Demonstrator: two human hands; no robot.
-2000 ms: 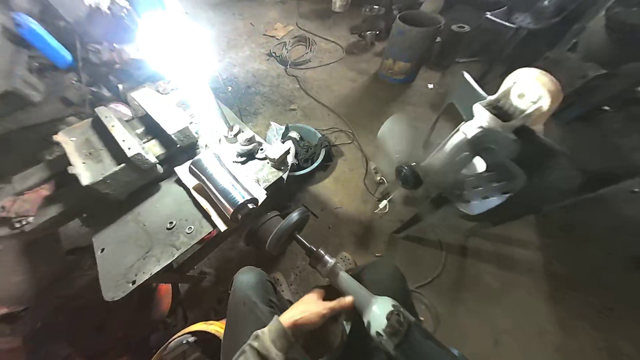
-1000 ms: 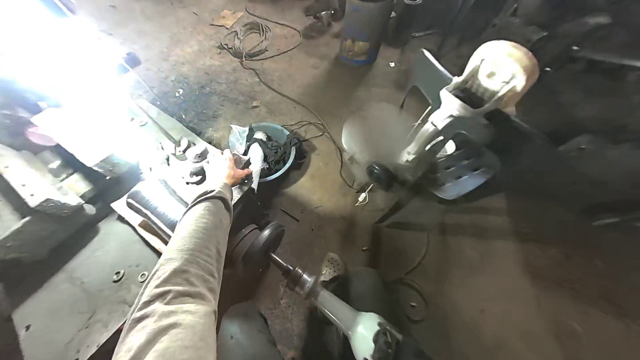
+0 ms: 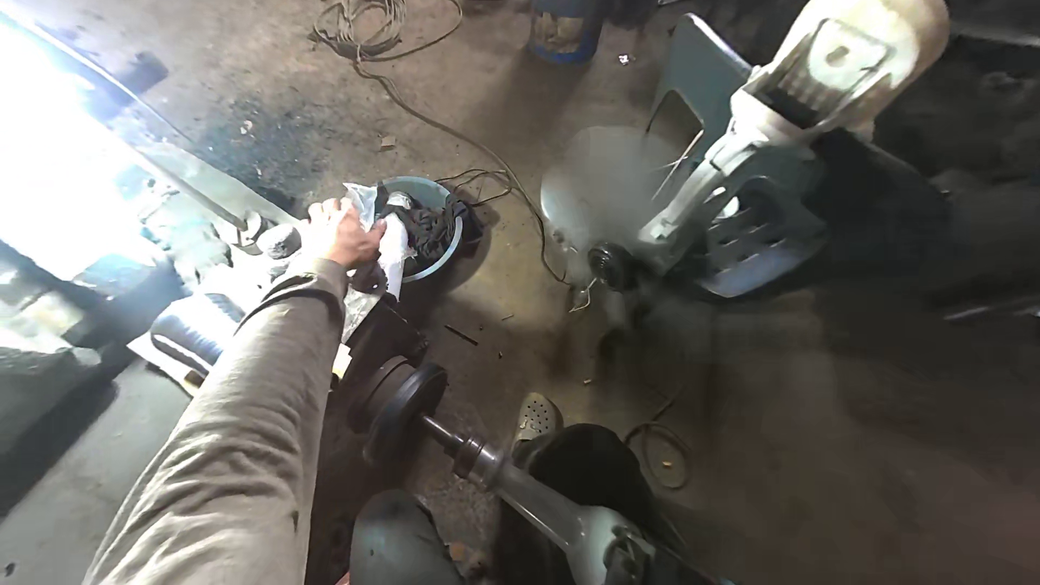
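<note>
My left hand (image 3: 345, 236) reaches palm down to the right end of the bench, against a crumpled white plastic bag or cloth (image 3: 394, 248); whether its fingers grip anything is unclear. Just right of it is a light blue basin (image 3: 443, 264) holding dark rags (image 3: 431, 231). A shiny metal cylinder (image 3: 195, 329) lies on the bench, left of my sleeve. A grey power tool (image 3: 528, 496) with a long nose rests by my legs, and its shaft points at a dark round wheel (image 3: 406, 410). My right hand is out of view.
A fan (image 3: 609, 195) with blurred blades stands by a grey plastic chair (image 3: 764, 236) at the right. Cable (image 3: 455, 130) runs over the floor. Stones or lumps (image 3: 279, 241) lie on the bench near a metal rod (image 3: 187, 187). Strong glare hides the upper left.
My left hand was on the power tool two seconds ago; it has let go and moved forward to the bench end beside the basin. The view has shifted closer to the basin.
</note>
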